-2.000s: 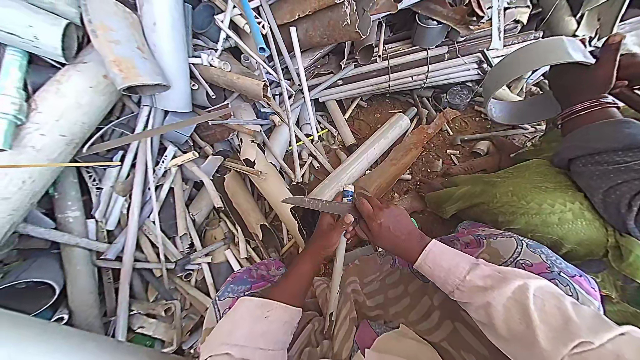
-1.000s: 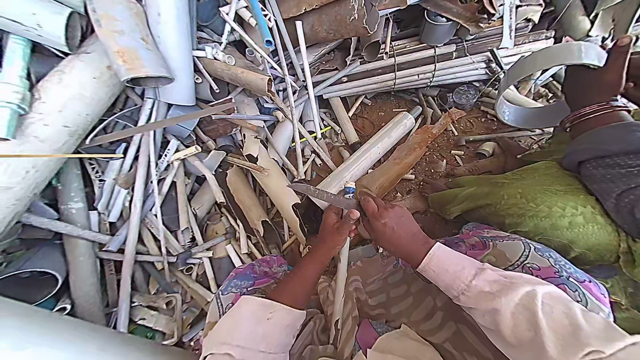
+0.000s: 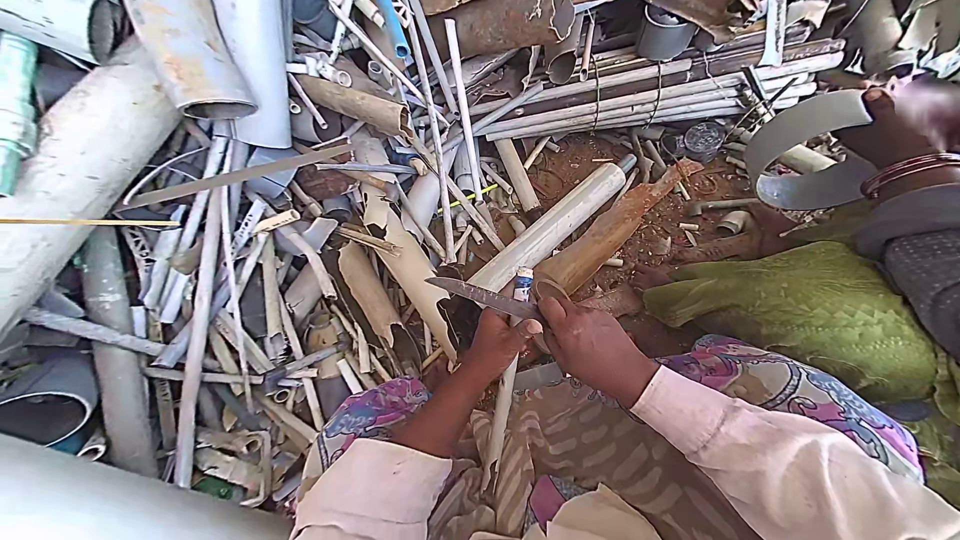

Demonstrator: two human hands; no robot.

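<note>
My left hand (image 3: 496, 341) is closed around a thin white plastic pipe (image 3: 501, 420) with a blue band near its upper end. My right hand (image 3: 592, 341) grips a curved metal blade (image 3: 484, 296), a sickle or knife, whose handle is hidden. The blade lies across the thin pipe just below the blue band, its tip pointing left past my left hand. Beyond both hands, a thicker whitish pipe (image 3: 555, 229) and a brown split piece of pipe (image 3: 615, 229) lie on the ground.
Scrap plastic pipes (image 3: 202, 322) are heaped at the left. A tied bundle of thin pipes (image 3: 645, 97) lies at the back. At the right, another person's hand (image 3: 892, 131) holds a curved grey strip (image 3: 772, 150) near green cloth (image 3: 810, 315).
Both hands stay at the pipe and blade with little plain change. The other person's hand at the right still holds the curved grey strip, which has shifted slightly.
</note>
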